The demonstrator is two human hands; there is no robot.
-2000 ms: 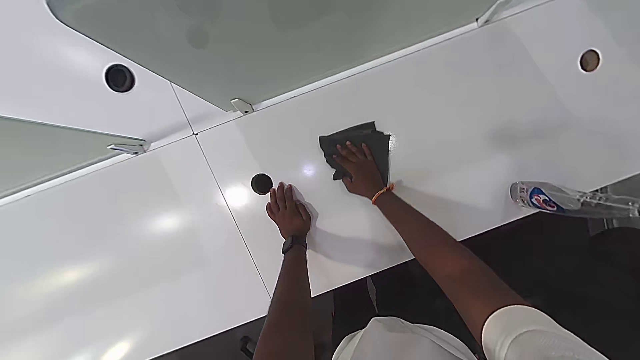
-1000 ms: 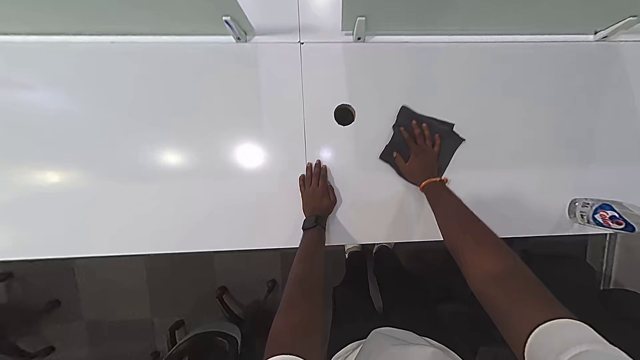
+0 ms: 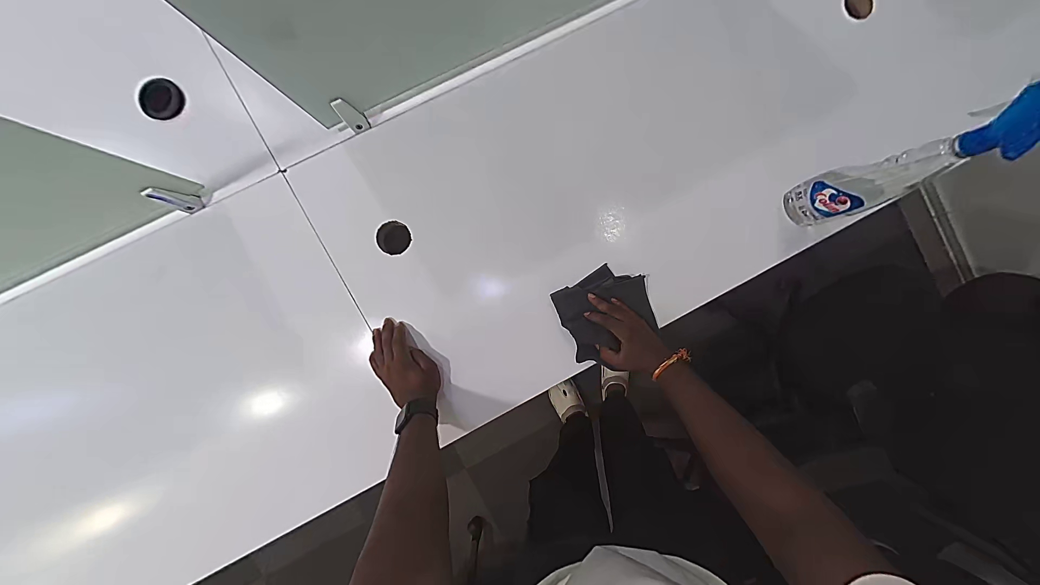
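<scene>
A dark grey cloth lies on the white desktop close to its front edge, and one corner reaches that edge. My right hand, with an orange band at the wrist, rests flat on the cloth and presses it down. Part of the cloth is hidden under the palm. My left hand has a dark watch on its wrist and leans on the desktop beside the seam between two panels. It holds nothing. A clear spray bottle with a blue head lies on its side to the right, near the front edge.
Round cable holes are cut in the desktop. Greenish partition panels stand along the back on small metal brackets. Below the front edge are my shoes and dark chairs at the right.
The right hand and the cloth have moved toward the desk's front edge, from farther in on the desktop. My left hand stays near the panel seam. The view has turned.
</scene>
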